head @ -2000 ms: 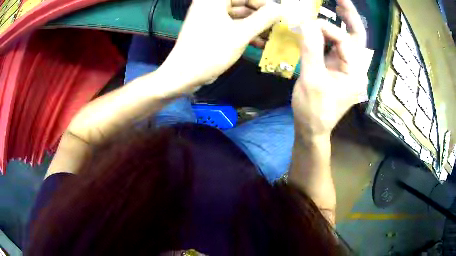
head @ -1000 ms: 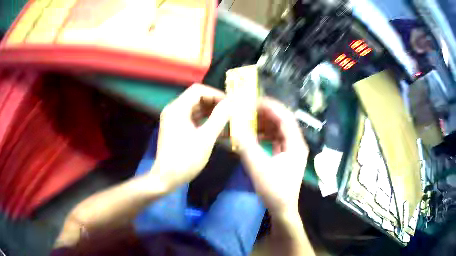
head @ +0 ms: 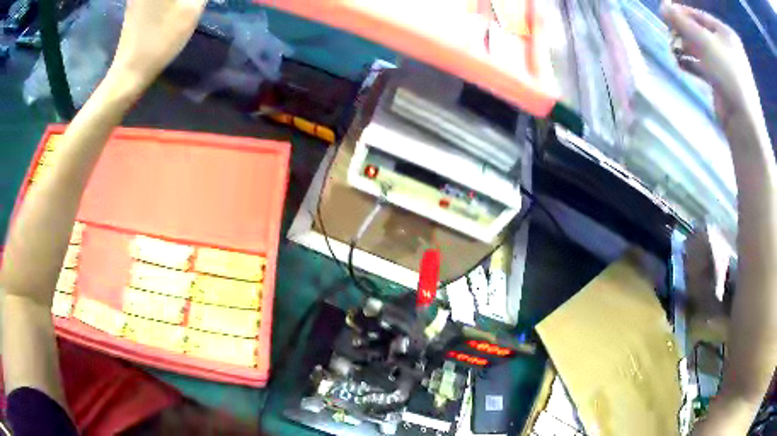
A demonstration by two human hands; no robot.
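Note:
A red tray [head: 38,183] lies at the left with rows of yellow boards in its lower part. Another red tray [head: 460,60] shows at the top centre, cut off by the picture's edge. My left hand [head: 162,25] is at the top left, its fingers cut off or hidden, so its grip cannot be told. My right hand [head: 703,43] is raised at the top right, fingers bent and apart, with nothing seen in it. Neither hand visibly touches a tray.
The test fixture [head: 366,396] with its red clamp handle [head: 428,277] stands at bottom centre. Panel meters [head: 477,351] and a black flat device [head: 494,400] are right of it. A pale supply box [head: 434,183] stands behind. Tan cardboard [head: 613,349] covers white modules at right. Clear plastic [head: 247,55] lies upper left.
The view has lifted from lap to bench. My hands have moved far apart and up; the yellow board they held together is no longer seen in them.

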